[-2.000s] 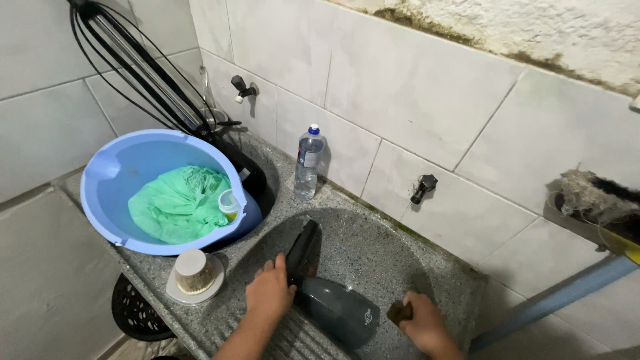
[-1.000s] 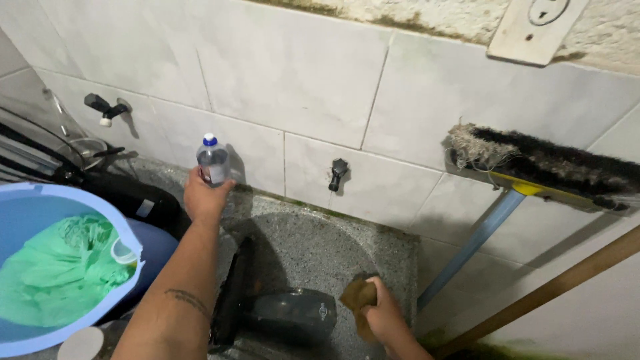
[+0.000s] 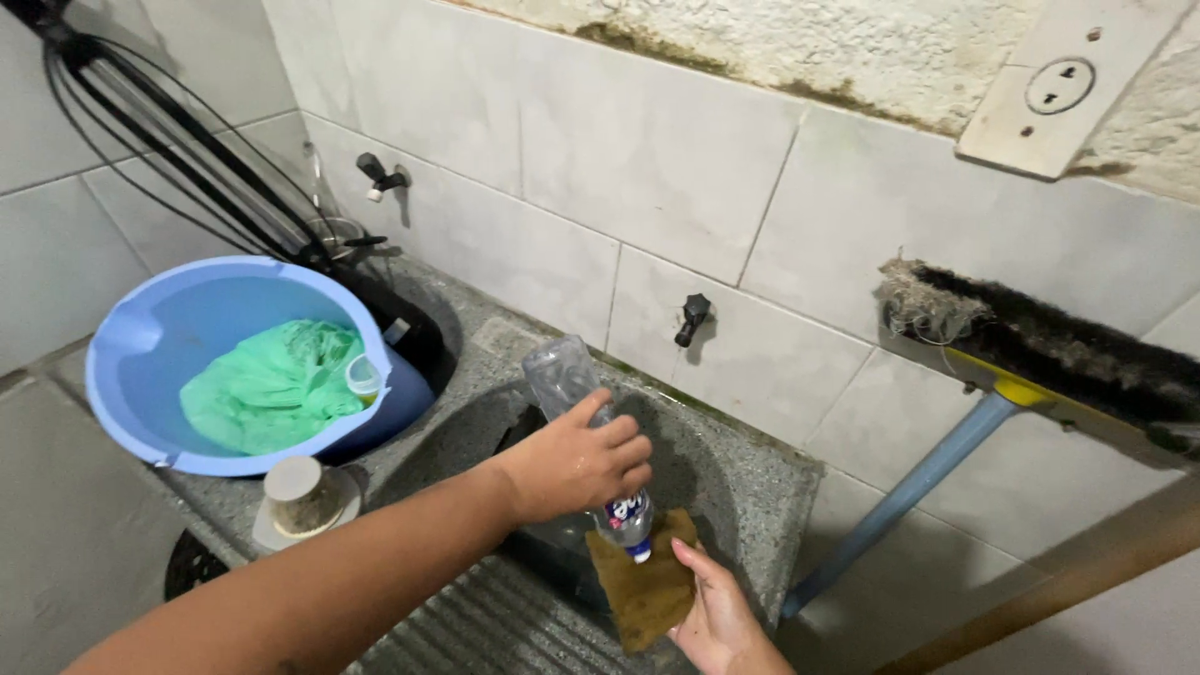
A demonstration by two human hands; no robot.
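My left hand [image 3: 586, 459] grips a clear plastic bottle [image 3: 562, 370] with a blue and white cap, tilted so that the cap points down. The cap is right over a worn yellow-brown scouring pad [image 3: 647, 591]. My right hand [image 3: 717, 609] holds that pad by its right edge, thumb on top. Both hands are above the basin of a grey speckled stone sink [image 3: 750, 469]. A dark object [image 3: 562, 562] lies in the basin, mostly hidden behind my left forearm and the pad.
A blue plastic basin [image 3: 122, 412] holding a green bag [image 3: 281, 384] stands at the left. Near it is a lidded cup [image 3: 302, 497]. Black taps [image 3: 694, 319] stick out from the tiled wall. A broom [image 3: 1050, 347] leans at the right; ridges line the sink's front.
My left hand let go of the dark object, took the bottle from the sink's back ledge and brought it, cap down, over the pad. My right hand has kept hold of the pad.
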